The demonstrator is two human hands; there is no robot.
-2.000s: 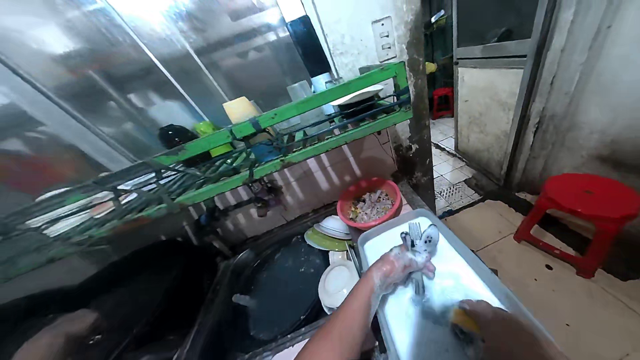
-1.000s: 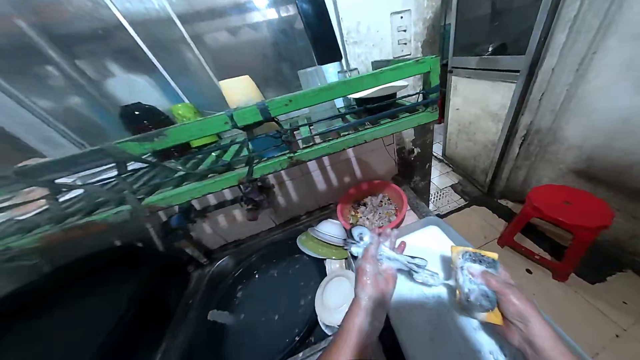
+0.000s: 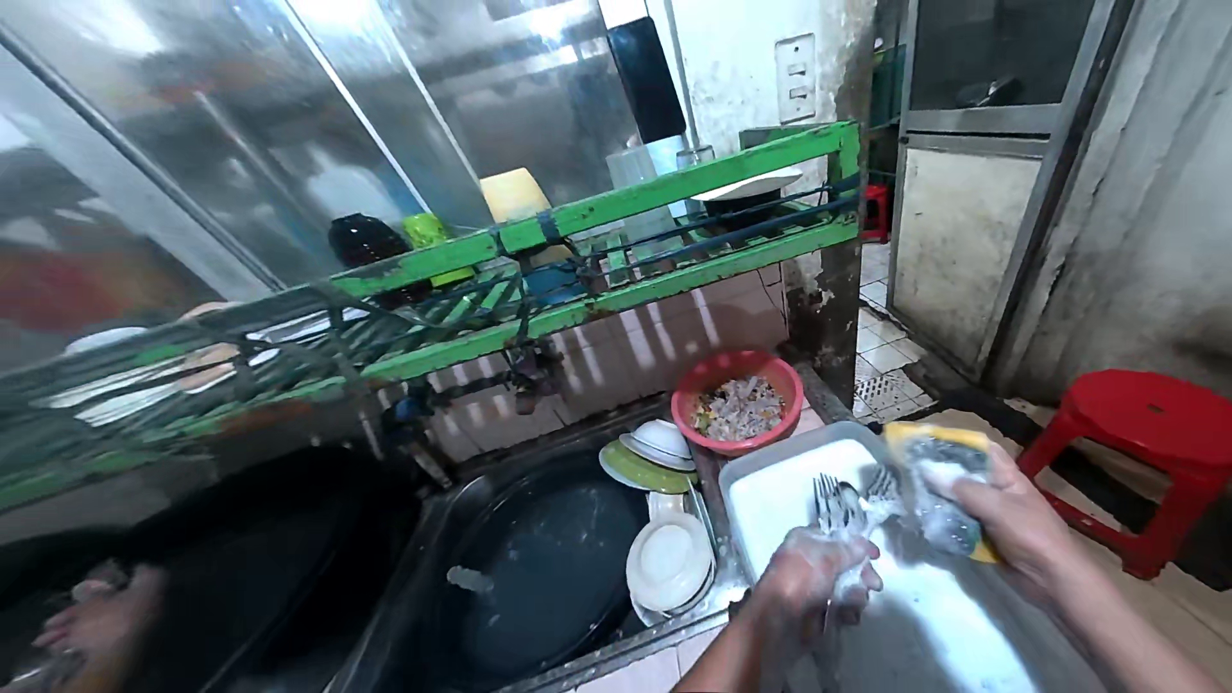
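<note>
Soapy forks (image 3: 839,505) stand up out of my left hand (image 3: 823,577), which is closed around them over a grey plastic basin (image 3: 751,500) of white suds. To their right, my right hand (image 3: 1011,510) grips a yellow and dark scouring sponge (image 3: 943,486) covered in foam. A gap separates the sponge from the cutlery in my left hand. Some tines beside the sponge are partly blurred.
A red bowl of food scraps (image 3: 739,404) is behind the basin. White plates (image 3: 671,563) and a green dish (image 3: 640,469) sit beside a dark water tub (image 3: 549,568). Another person's hand (image 3: 106,611) is at far left. A green rack (image 3: 616,212) crosses above; a red stool (image 3: 1145,423) stands right.
The forks in my left hand have gone from lying nearly flat to tines up. At the earliest frame my right hand with the sponge was lower, at the basin; now it is raised.
</note>
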